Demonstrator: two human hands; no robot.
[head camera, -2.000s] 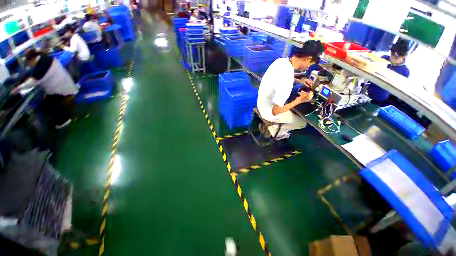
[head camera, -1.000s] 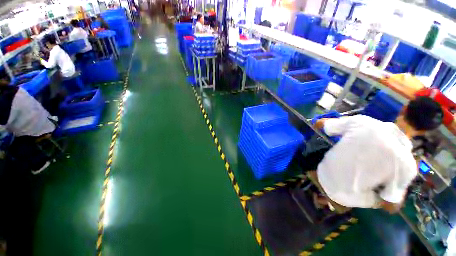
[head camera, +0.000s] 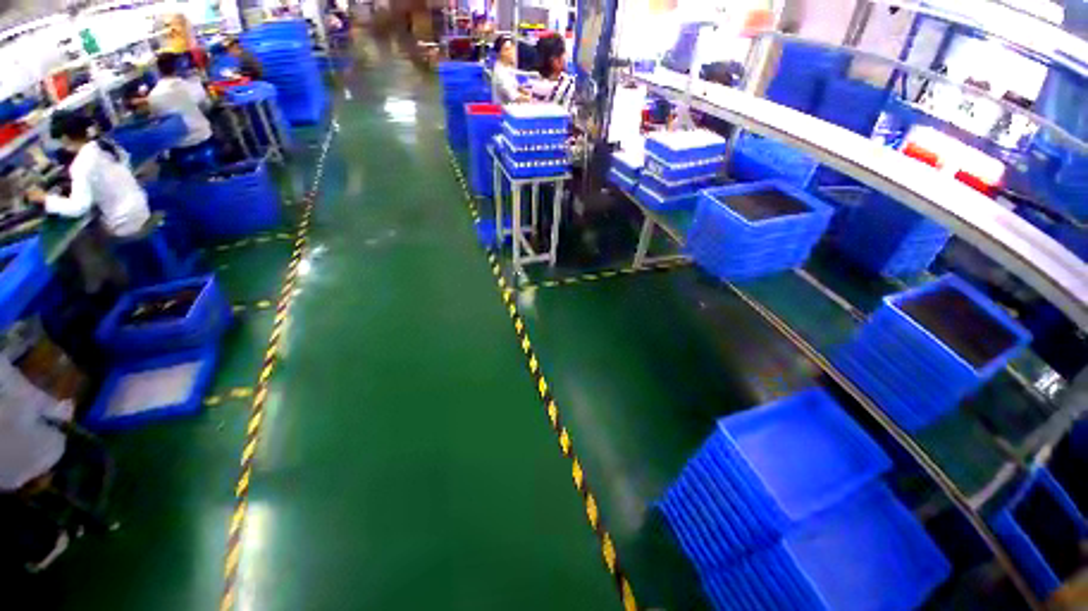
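Note:
Neither of my hands is in the picture. Nearest in front of me on the right, stacked blue turnover trays (head camera: 805, 454) stand on the floor, their top trays showing bare blue bottoms. Beside them, a stack of blue trays with dark contents (head camera: 949, 346) stands on the green bench (head camera: 782, 304). Farther along that bench is another blue tray stack (head camera: 758, 227), also with dark contents. Blue trays filled with white parts (head camera: 533, 141) stand on a metal stand (head camera: 537, 227) beside the aisle.
The green floor aisle (head camera: 382, 358) runs ahead between yellow-black tapes (head camera: 543, 394). On the left, workers in light tops (head camera: 102, 185) sit at benches, with blue crates (head camera: 161, 316) on the floor by the tape. More people (head camera: 507, 72) are behind the stand. A long white shelf (head camera: 883, 155) runs along the right.
The view has moved forward along the aisle. The seated worker in white on the right has left the picture. The tray stacks and the stand on the right appear nearer and larger.

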